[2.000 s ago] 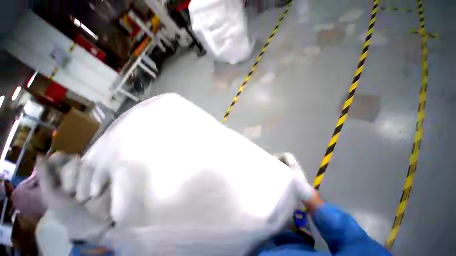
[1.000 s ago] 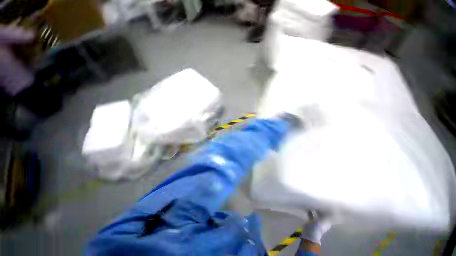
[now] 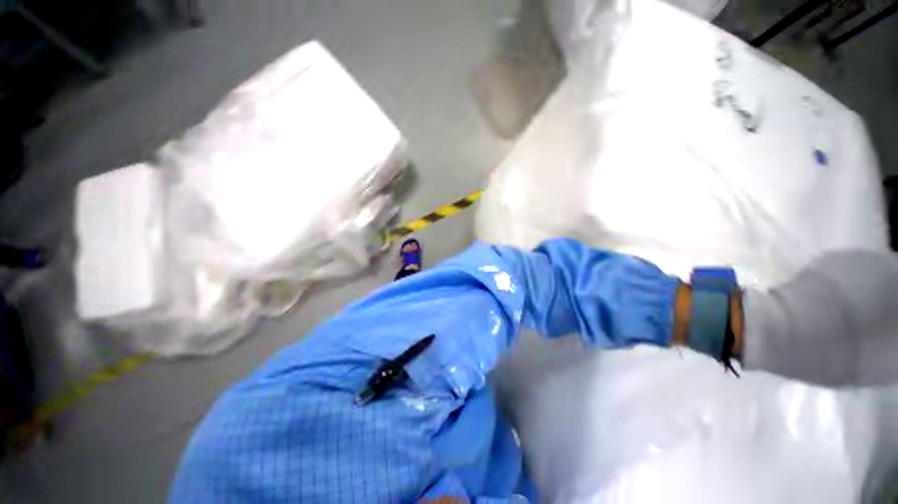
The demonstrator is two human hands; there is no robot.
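A big translucent plastic bag (image 3: 551,187) with white foam slabs inside fills the right side, close in front of me. The upper foam piece (image 3: 679,138) has dark handwriting and a blue spot. My left arm, in a blue sleeve with a grey-blue wrist strap, reaches across the bagged foam. My left hand (image 3: 822,315), in a white glove, lies over it near the right edge; its fingers cannot be made out. My right hand is not visible. A small patch of skin shows at the bottom edge, and I cannot tell what it is.
More bagged white foam (image 3: 286,148) lies on the grey floor at left, with a smaller block (image 3: 120,241) beside it. Yellow-black tape (image 3: 438,214) runs between the bags. A blue-purple shoe (image 3: 410,254) shows below it. Dark rack-like legs stand at the top right.
The view has swung from the taped aisle to the foam bags on the floor. The floor bags now look nearer. My left arm reaches farther right, and my right hand has left the view.
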